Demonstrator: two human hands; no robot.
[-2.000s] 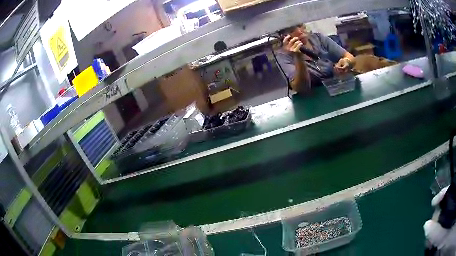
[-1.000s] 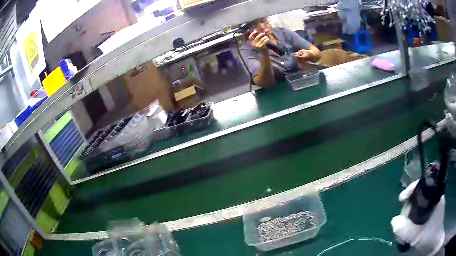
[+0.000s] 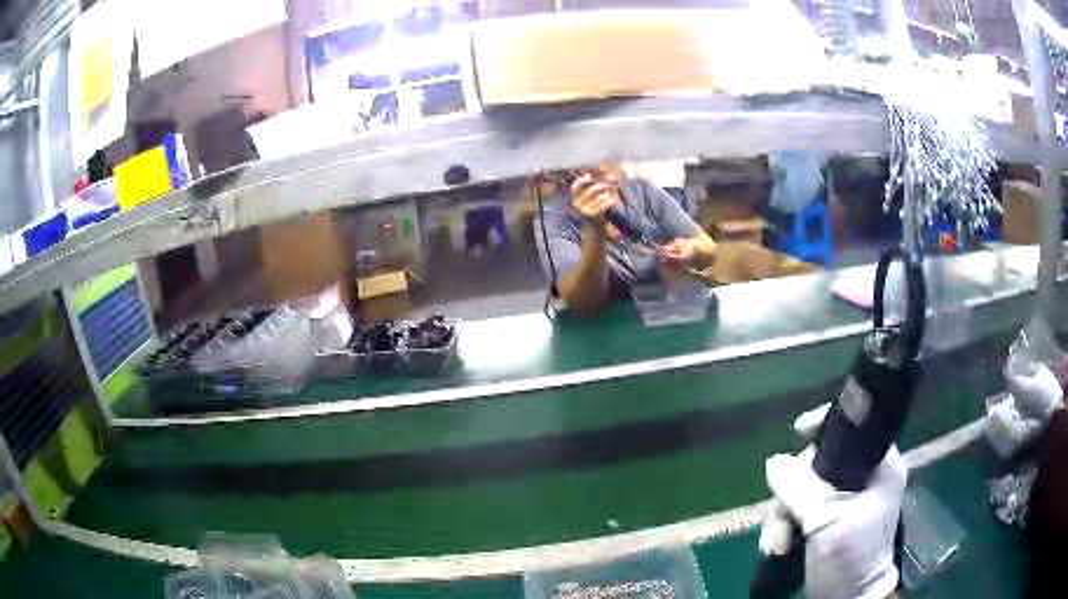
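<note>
My right hand [image 3: 843,532], in a white glove, is wrapped around a thick black electric screwdriver [image 3: 863,410] at the lower right. The tool leans slightly, with its pale label and black top loop above the fist; its tip is hidden. A clear bin [image 3: 539,582] of small silvery pieces is cut off by the bottom edge, left of the hand. Empty clear trays [image 3: 240,571] sit at the lower left. My left hand is out of the picture.
A green belt [image 3: 504,503] runs between pale rails. Across it are a person holding a dark tool, a clear box [image 3: 676,304] and trays of black parts [image 3: 404,339]. White-gloved hands [image 3: 1025,404] show at the right. A wire bundle [image 3: 943,152] hangs from the shelf.
The view has tilted up and swung right. My right hand and the screwdriver have come from the right edge towards the bin, which now sits lower and is partly cut off.
</note>
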